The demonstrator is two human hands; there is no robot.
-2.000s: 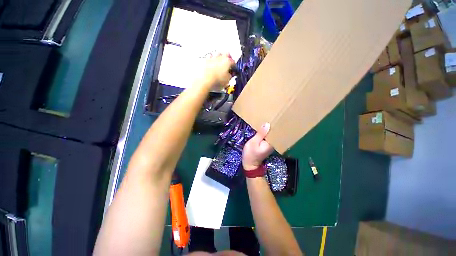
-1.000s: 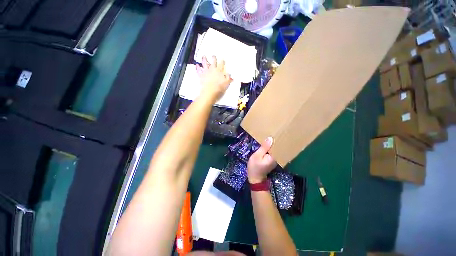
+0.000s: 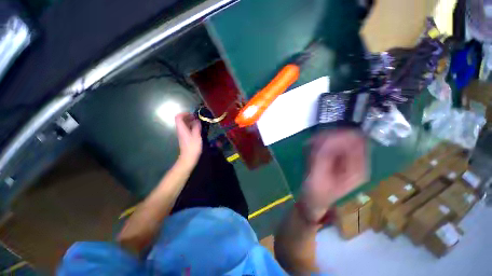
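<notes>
My left hand (image 3: 190, 136) is low at the left, over the floor beside the dark trousers. Its fingers are partly bent, and whether it holds something is not clear. My right hand (image 3: 339, 161), with a red wristband, is blurred over the green table (image 3: 291, 156); its grip cannot be made out. The orange corded tool (image 3: 268, 96) lies across the table edge, its end sticking out. A white paper sheet (image 3: 295, 112) lies beside it, then a black screw tray (image 3: 331, 107). A cream curl (image 3: 212, 118) shows near my left hand.
Red wrap (image 3: 253, 151) shows below the table edge. A cable bundle (image 3: 383, 75) and clear plastic (image 3: 389, 127) lie past the tray. Cardboard (image 3: 396, 27) is at the top right. Cartons (image 3: 396, 199) are stacked at the right. A metal rail (image 3: 116, 56) curves along the left.
My view has swung down and turned. My left hand has left the papers in the black bin and is low by the floor. My right hand has let go of the cardboard.
</notes>
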